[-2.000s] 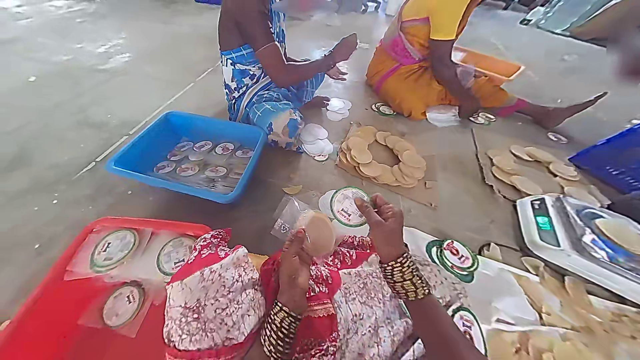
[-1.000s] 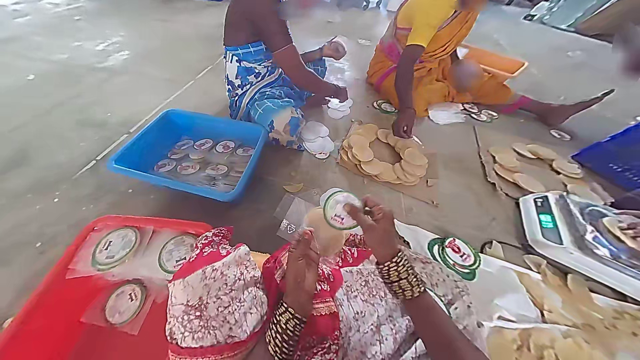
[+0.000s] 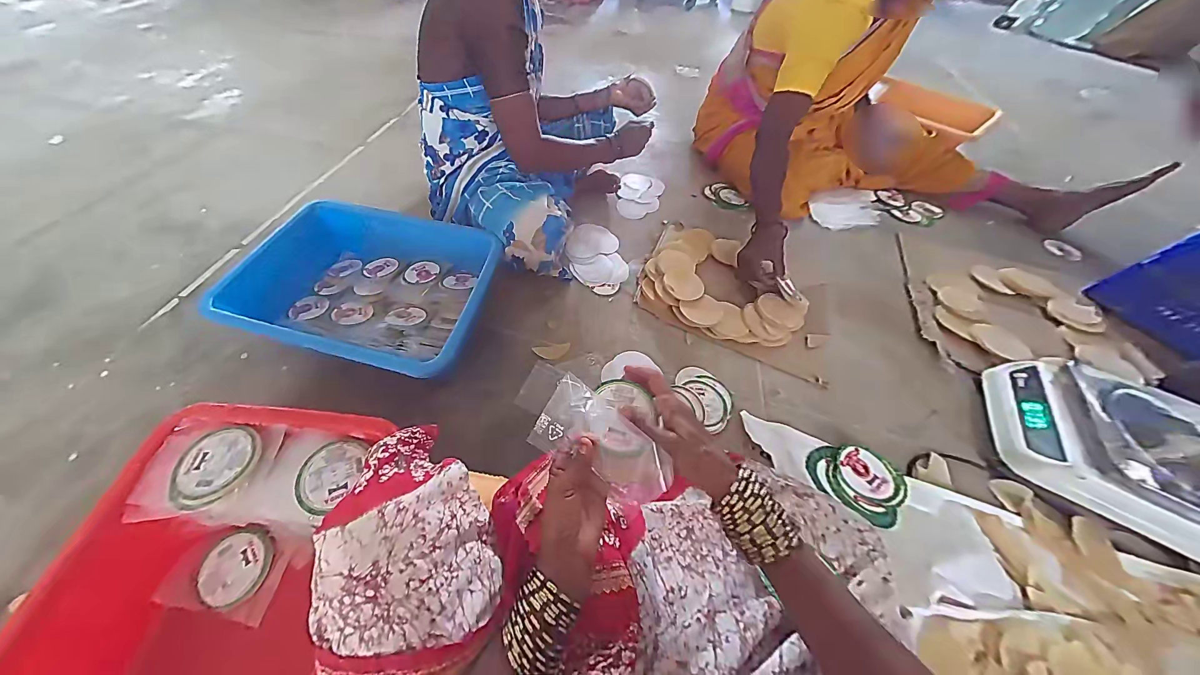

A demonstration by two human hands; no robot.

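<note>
My left hand (image 3: 574, 511) grips the lower left side of a clear plastic bag (image 3: 565, 412) above my lap. My right hand (image 3: 680, 436) is at the bag's right side, its fingers spread against a round label with a green rim (image 3: 626, 398) that lies in or against the bag; which of the two cannot be told. Just past the bag, white paper discs (image 3: 630, 365) and green-rimmed labels (image 3: 710, 401) lie on the floor. More green-rimmed labels (image 3: 858, 480) rest on a white sheet to the right of my right wrist.
Left stands a red tray (image 3: 192, 417) with bagged discs, beyond it a blue tub (image 3: 347, 361) holding more. Pale flat discs (image 3: 684, 281) ring a cardboard sheet where a person's hand (image 3: 764, 258) reaches. Another person sits behind the tub. A digital scale (image 3: 1036, 422) and loose pale discs (image 3: 1059, 572) are right.
The pale disc and label held between my hands one second ago now show as a label at the clear bag, which is raised in my left hand. My right fingers have spread.
</note>
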